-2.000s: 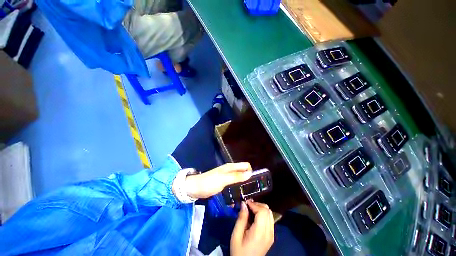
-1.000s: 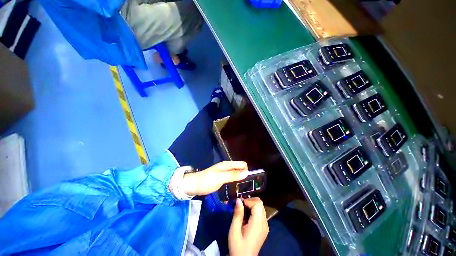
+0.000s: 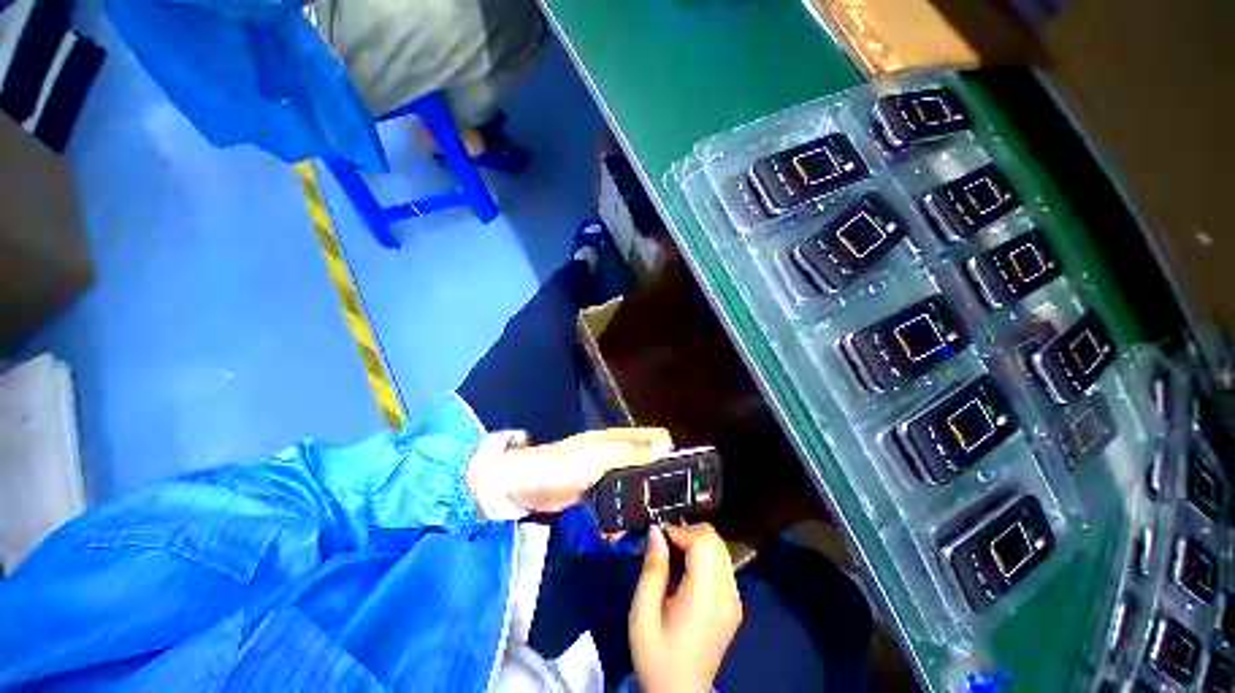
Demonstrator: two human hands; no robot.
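My left hand point(image 3: 558, 473), in a blue sleeve with a pale cuff, holds a black rounded unit point(image 3: 631, 498) over my lap. The unit's face, with a pale square outline, is turned up. My right hand point(image 3: 687, 612) has thumb and forefinger brought together at the unit's near long edge. Whether a small part or tool is between those fingertips is too small to tell. A clear blister tray point(image 3: 833, 431) on the green bench holds several similar black units point(image 3: 905, 344) in two rows. One pocket point(image 3: 1084, 431) shows only a fainter shape.
More trayed units point(image 3: 1195, 569) lie at the right edge. Brown cardboard point(image 3: 910, 34) is at the bench's far end. An open cardboard box point(image 3: 605, 322) is below the bench edge. A small blue item point(image 3: 986, 681) shows at the bottom. A seated person's legs point(image 3: 406, 54) and blue stool point(image 3: 431, 203) are upper left.
The view has shifted slightly; the blue bin at the top has left it and a small blue item shows at the bottom. The held unit lies more level. Both hands stay at it.
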